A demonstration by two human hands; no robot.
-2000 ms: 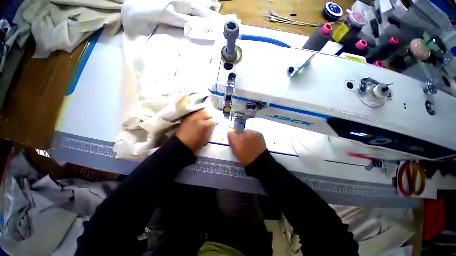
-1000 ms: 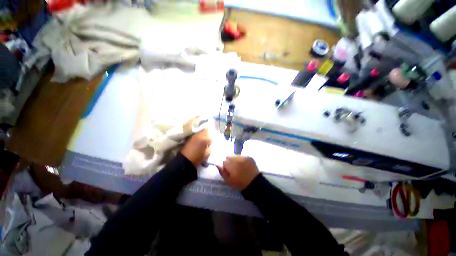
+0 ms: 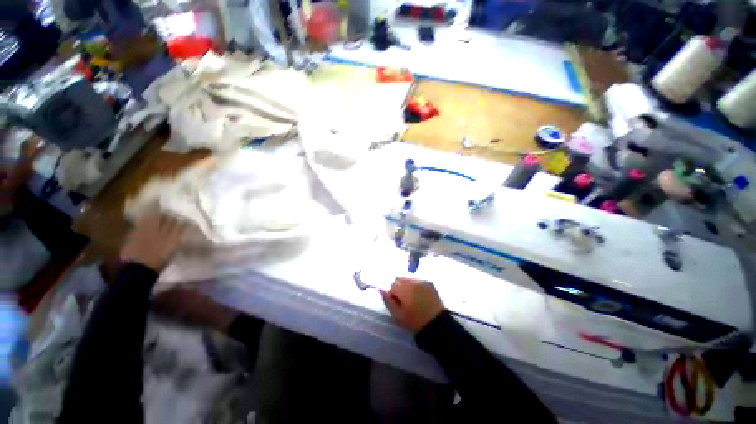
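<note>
The cream cloth (image 3: 257,195) lies bunched and spread on the white machine table, left of the needle area. My left hand (image 3: 156,240) is blurred at the cloth's left front edge, with its fingers on a fold. My right hand (image 3: 413,302) is just in front of the presser foot area, fingers closed. A small thin dark item (image 3: 361,281) sticks out left from its fingertips; its kind is unclear. The white sewing machine head (image 3: 497,224) with a blue stripe stands behind my right hand. Glare hides the needle.
More cream cloth (image 3: 224,103) is heaped behind. Dark spools with pink tops (image 3: 583,180) and a blue-white disc (image 3: 549,137) lie behind the head. Red-orange loops (image 3: 688,385) are at the right front. Another person's dark sleeve (image 3: 37,224) shows at the left edge. Greyish cloth lies below the table.
My left hand has moved far left from near the needle, and the cloth has shifted and spread left with it. My right hand stays in front of the machine head. The view has tilted up.
</note>
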